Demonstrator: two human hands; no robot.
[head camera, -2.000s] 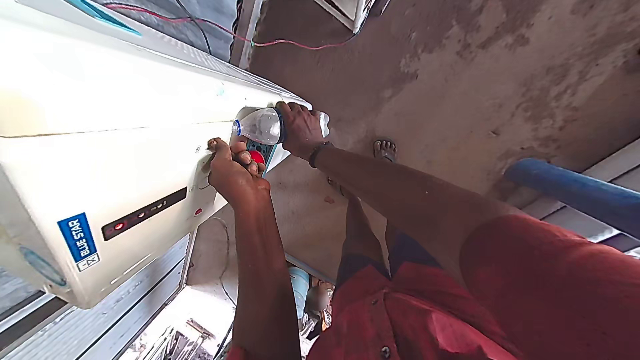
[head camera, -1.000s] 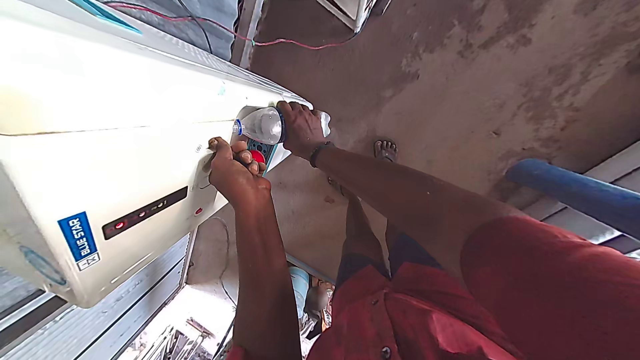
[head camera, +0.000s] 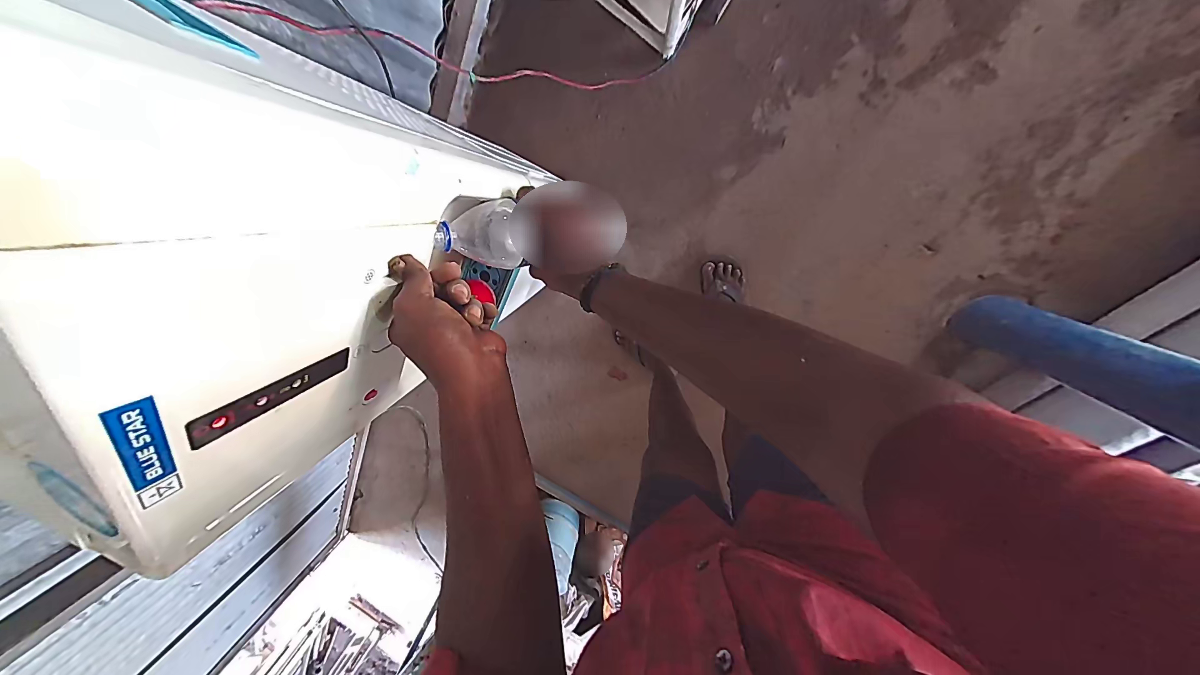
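A clear plastic bottle (head camera: 489, 232) with a blue ring at its neck lies tilted in the recess of a white Blue Star water dispenser (head camera: 262, 309), its mouth toward the dispenser. My right hand (head camera: 568, 227), partly blurred, is closed around the bottle's lower part. Beside the bottle neck, my left hand (head camera: 441, 305) rests against the dispenser's front, fingers curled and thumb on the panel; what lies under the thumb is hidden. A red round part (head camera: 482, 292) shows by the left fingers, over a dark grille. Small red lights glow on the dispenser's black strip (head camera: 267, 398).
A red cable (head camera: 544, 75) runs across the floor at the top, near a white metal frame (head camera: 656, 28). A blue pipe (head camera: 1078, 361) juts in from the right. A light blue container (head camera: 561, 539) and clutter stand below. My sandalled feet are on the brown floor.
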